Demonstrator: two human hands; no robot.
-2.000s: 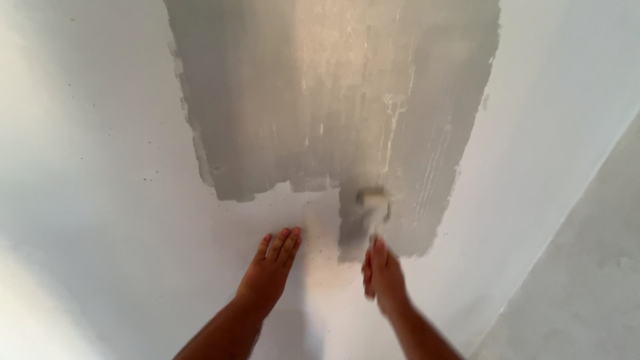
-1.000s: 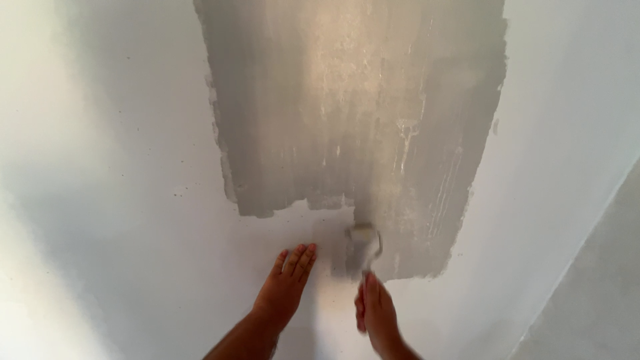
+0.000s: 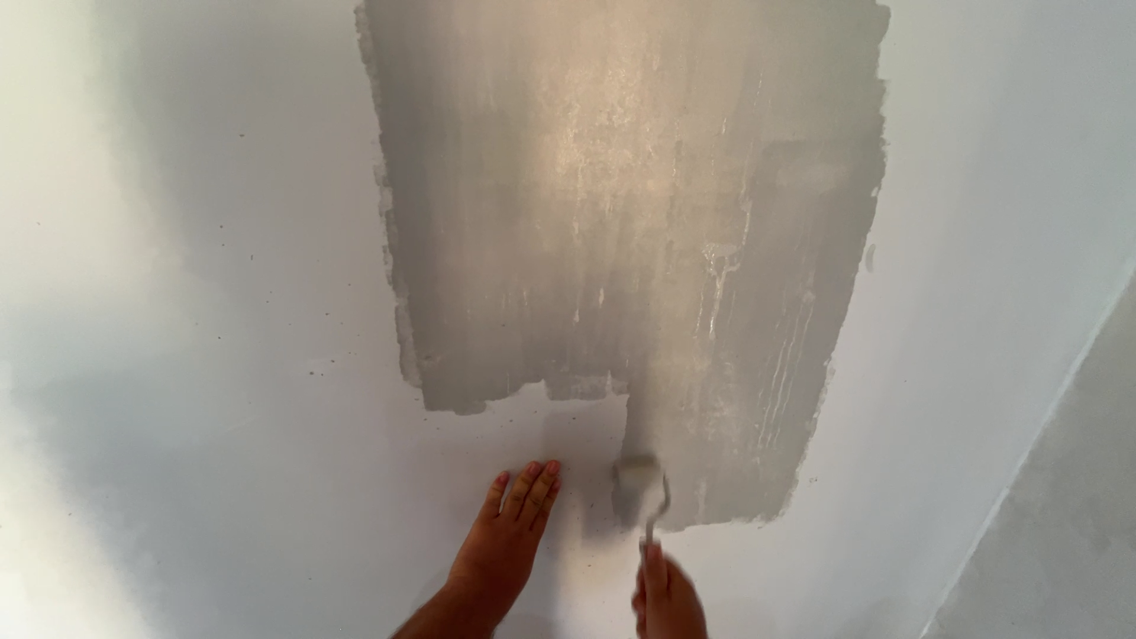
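Observation:
My right hand (image 3: 667,593) grips the handle of a small paint roller (image 3: 641,470), which is slightly blurred. The roller head lies against the white wall (image 3: 266,497) at the lower left edge of a strip of grey paint. Left of the roller, my left hand (image 3: 515,532) rests palm down on the white surface with its fingers extended and holds nothing. Above both hands spreads a large grey painted patch (image 3: 603,222) with ragged edges, glossy streaks and a stepped lower border.
Small dark specks dot the white surface at the left. Along the lower right runs a slanting pale edge, with a grey surface (image 3: 1056,524) beyond it. Bright light falls on the far left.
Both hands and the painted patch sit lower in the view, which has shifted. My left hand stays on the wall while the roller stays near the patch's lower edge.

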